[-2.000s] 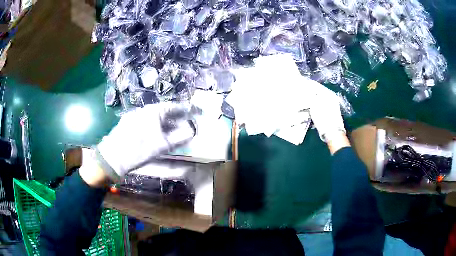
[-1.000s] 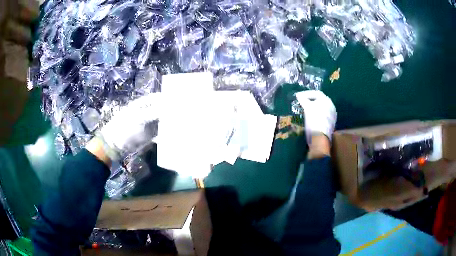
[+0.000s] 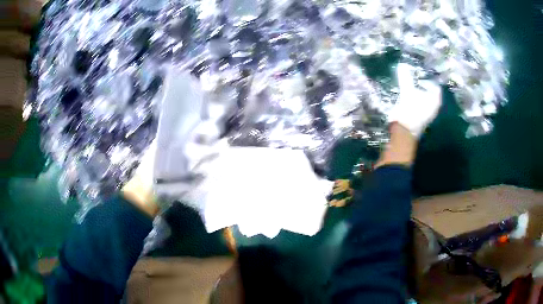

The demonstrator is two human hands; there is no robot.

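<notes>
The frame is blurred. My left hand (image 3: 146, 172), in a white glove, holds a pale, flat paper sheet (image 3: 178, 113) upright, left of the white paper stack (image 3: 268, 190). My right hand (image 3: 417, 104), also gloved in white, is at the near edge of the paler accessory packs (image 3: 449, 53); whether its fingers hold one cannot be told. Dark accessory packs in clear bags (image 3: 119, 89) form a large glittering heap behind the paper stack.
A brown carton (image 3: 178, 279) is cut off at the bottom left. Another open carton (image 3: 476, 205) at the right holds a dark bagged unit (image 3: 476, 237). Small yellowish scraps (image 3: 341, 193) lie right of the paper. Green crate mesh (image 3: 24, 288) shows blurred at the lower left.
My right hand has moved up and right to the paler packs. My left hand now holds a sheet raised left of the stack. The view has shifted, and the cartons sit lower.
</notes>
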